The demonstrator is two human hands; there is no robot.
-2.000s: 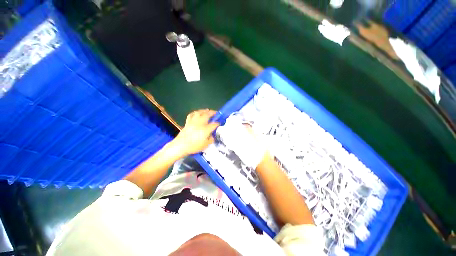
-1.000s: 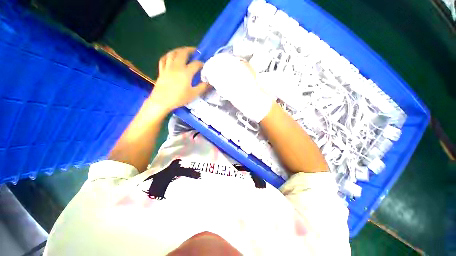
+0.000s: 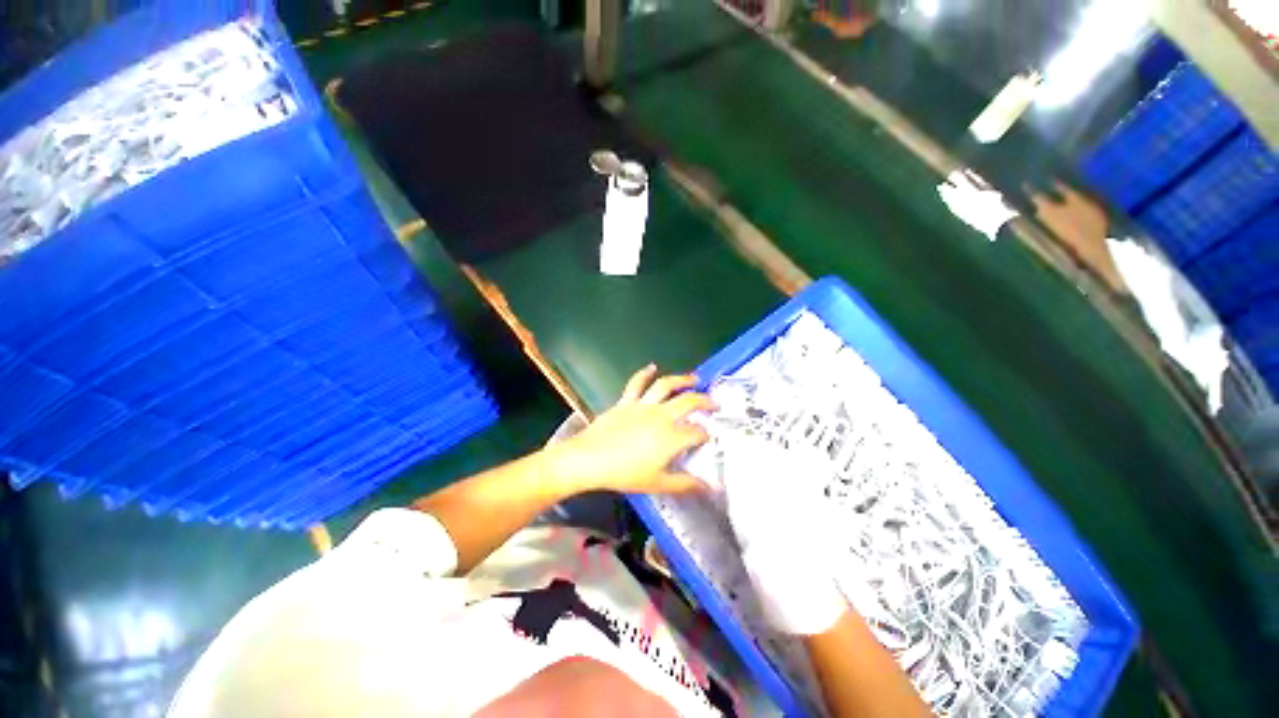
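A blue tote (image 3: 968, 435) lies at a slant before me, with white power adapters (image 3: 898, 400) lined along its edges and pale cords (image 3: 933, 561) tangled in the middle. My left hand (image 3: 638, 442), bare, is at the tote's left corner, its fingers apart over the adapters; I see nothing held in it. My right hand (image 3: 786, 526) is covered in white fabric, like a glove or cloth, and lies over the adapters beside my left hand. Its fingers blend into the white parts, so its grip is hidden.
A tall stack of blue totes (image 3: 239, 337) stands at my left, the top one holding white cords. A white bottle (image 3: 624, 225) with its lid open stands near a dark mat (image 3: 463, 133). Across the green bench are a crumpled white piece (image 3: 975, 204), another white bottle (image 3: 1004, 108) and white fabric (image 3: 1171, 323).
The view has tilted up and shifted, bringing the bottle and far bench back in. My left hand has moved from the tote's rim inward over the adapters, close to my right hand.
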